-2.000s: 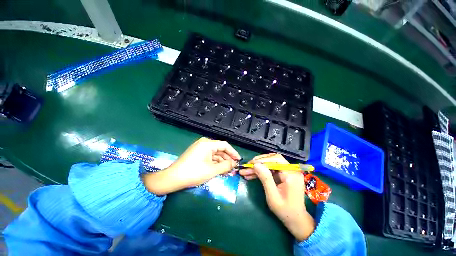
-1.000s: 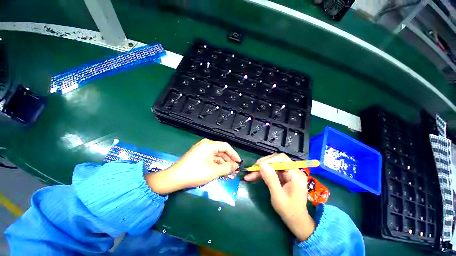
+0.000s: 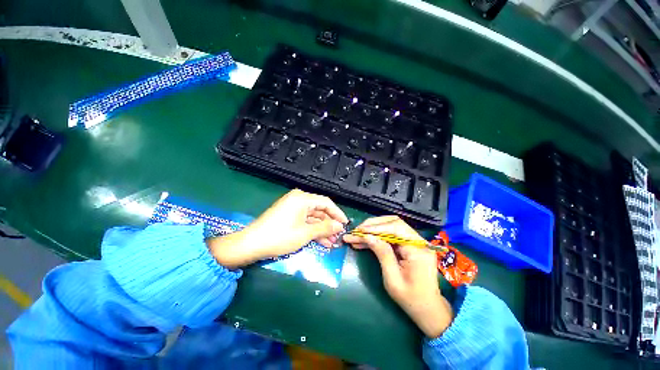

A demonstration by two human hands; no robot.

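Note:
My left hand pinches a small dark component between thumb and fingers; most of the part is hidden. My right hand holds slim yellow tweezers, their tip touching or very near the component. The two hands' fingertips almost meet. A blue die-cut adhesive sheet with rows of small white marks lies flat on the bench, partly under my left hand and wrist.
A black blister tray stack stands behind my hands. A blue bin with small white pieces and an orange packet are at the right. More black trays stand far right. A second blue sheet lies far left.
The yellow tweezers have tilted and turned, showing a thinner edge, with the rear end lower. Both hands stay nearly in place. The camera view has shifted slightly.

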